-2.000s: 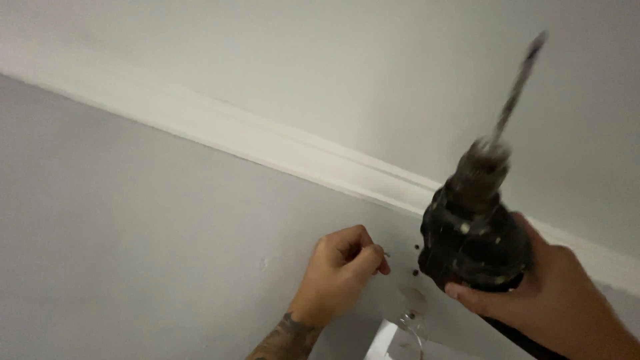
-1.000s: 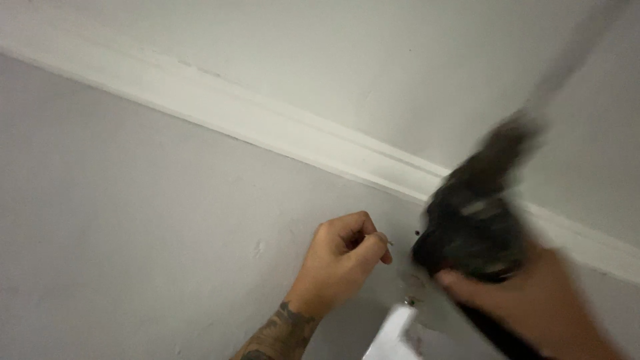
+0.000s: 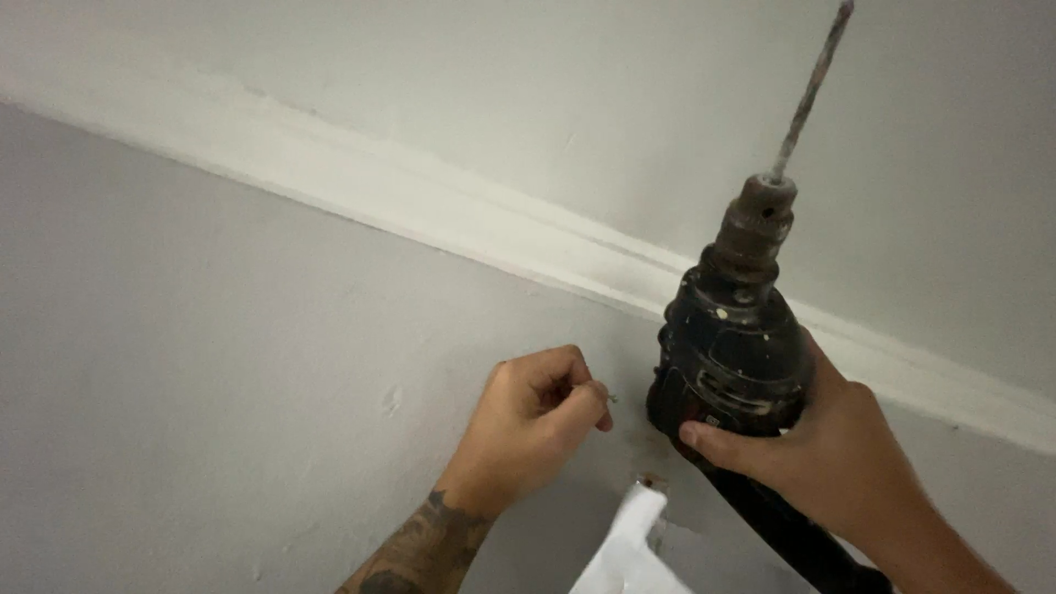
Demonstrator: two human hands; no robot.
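My right hand (image 3: 825,454) grips a black power drill (image 3: 734,346) around its body, just right of the picture's middle. The drill is specked with pale spots, and its long masonry bit (image 3: 813,95) points up and slightly right. To the left of the drill, my left hand (image 3: 549,412) is closed near the wall, with a small thin object (image 3: 612,398) pinched between thumb and fingers. Only the tip of that object shows, so its kind cannot be told. The drill hides part of the wall behind it.
White cornice moulding (image 3: 396,190) runs diagonally between the grey wall (image 3: 247,371) and the pale ceiling (image 3: 511,82). Below the hands, a white sheet-like piece (image 3: 627,553) stands out beside a rough hole (image 3: 650,480) in the wall.
The drill swung in a blur one second ago and now appears steadier, its bit more upright. Wall holes seen beside it earlier are now hidden. My left hand stays closed near the wall.
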